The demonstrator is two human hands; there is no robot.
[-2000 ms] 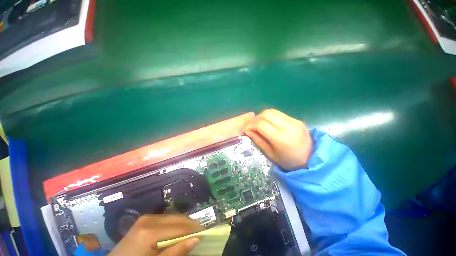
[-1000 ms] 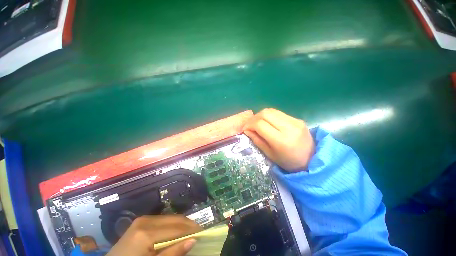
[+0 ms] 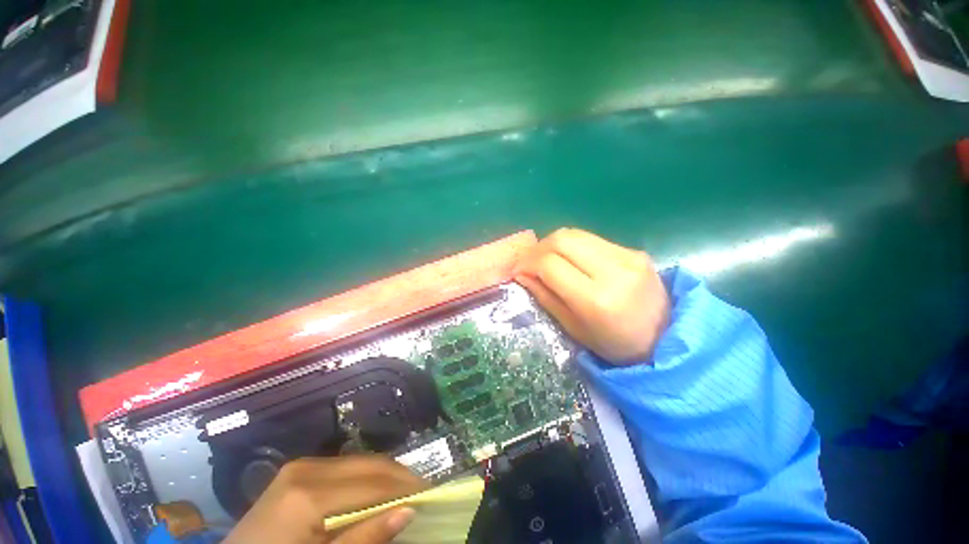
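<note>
An open laptop base lies tilted in front of me, its green motherboard (image 3: 499, 388) at the right, a round black fan (image 3: 250, 473) at the left and a black battery (image 3: 542, 499) at the near side. A red edge strip (image 3: 308, 319) runs along its far side. My left hand (image 3: 329, 494) holds a pale yellow liner sheet (image 3: 446, 510) over the laptop's near middle, partly hiding it. My right hand (image 3: 600, 292) has its fingertips bent down at the laptop's upper right corner; whether they hold a small piece is hidden.
A white sheet (image 3: 629, 468) shows beneath the laptop. Other red-edged laptop units stand at the far left (image 3: 48, 80) and far right (image 3: 940, 48) of the glossy green bench (image 3: 425, 181). A blue bin edge (image 3: 43, 425) is at the left. Blue fabric (image 3: 903, 414) shows at the right.
The unit at the far left has shifted left in view. The held laptop has shifted very slightly left. Both hands keep nearly the same places and poses.
</note>
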